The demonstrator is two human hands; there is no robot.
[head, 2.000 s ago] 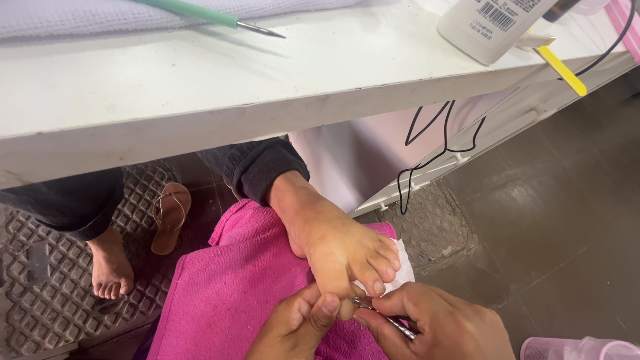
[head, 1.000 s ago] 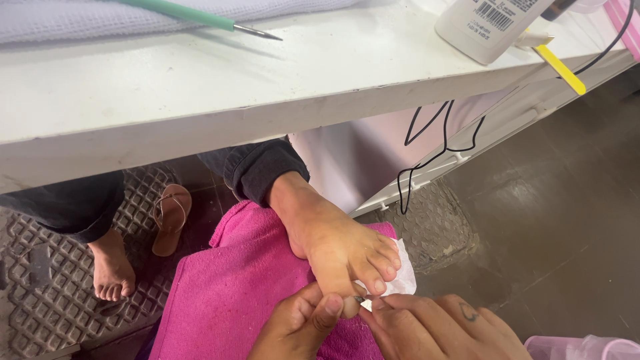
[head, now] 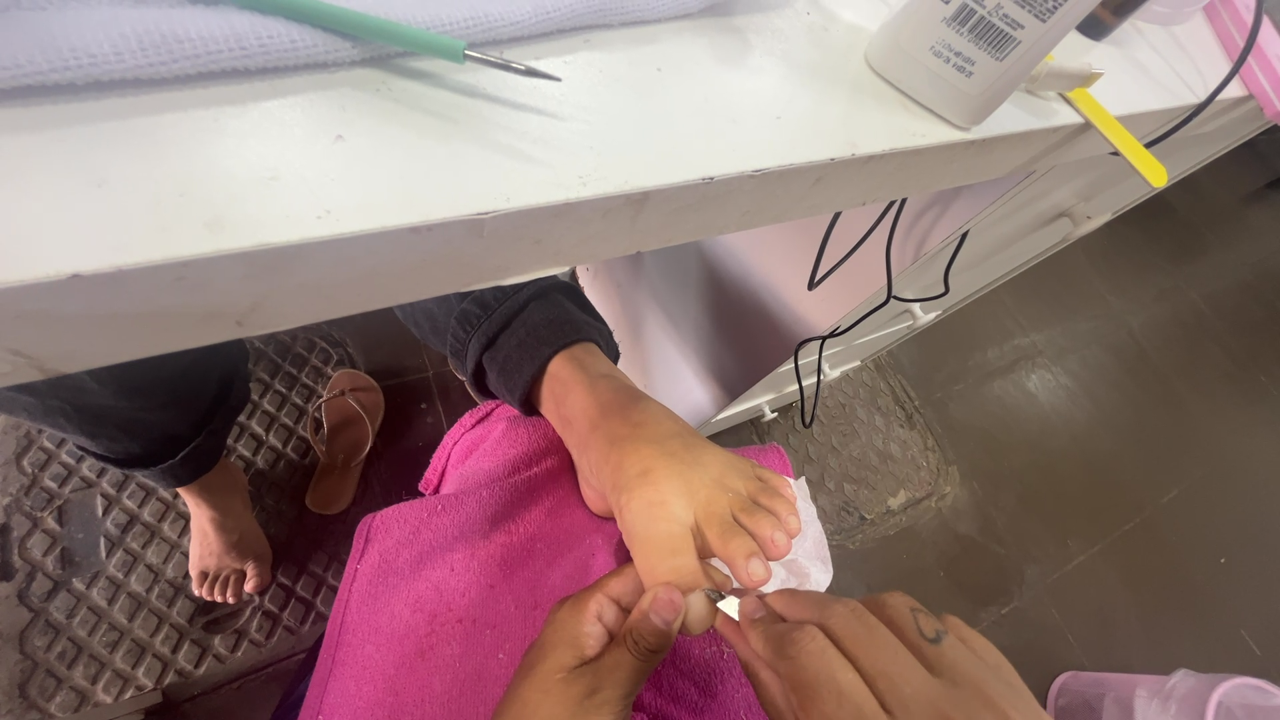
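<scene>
Another person's bare foot (head: 670, 480) rests on a pink towel (head: 480, 550), with white tissue (head: 808, 545) by its toes. My left hand (head: 595, 645) grips the big toe (head: 697, 612) between thumb and fingers. My right hand (head: 850, 650) holds a small metal nail tool, probably cuticle nippers (head: 727, 603), whose tip meets the side of the big toenail. Most of the tool is hidden by my right fingers.
Above the foot runs a white table (head: 430, 240) bearing a green-handled metal-tipped tool (head: 400, 35), a white bottle (head: 960, 60) and a yellow stick (head: 1120, 140). Black cables (head: 890, 265) dangle beneath. A sandal (head: 343, 440) and the other foot (head: 225, 535) are left; a pink bin (head: 1110, 695) stands lower right.
My right hand has turned over the tool, so its handles, seen two seconds ago, are now covered by the fingers. My left hand keeps its hold on the toe.
</scene>
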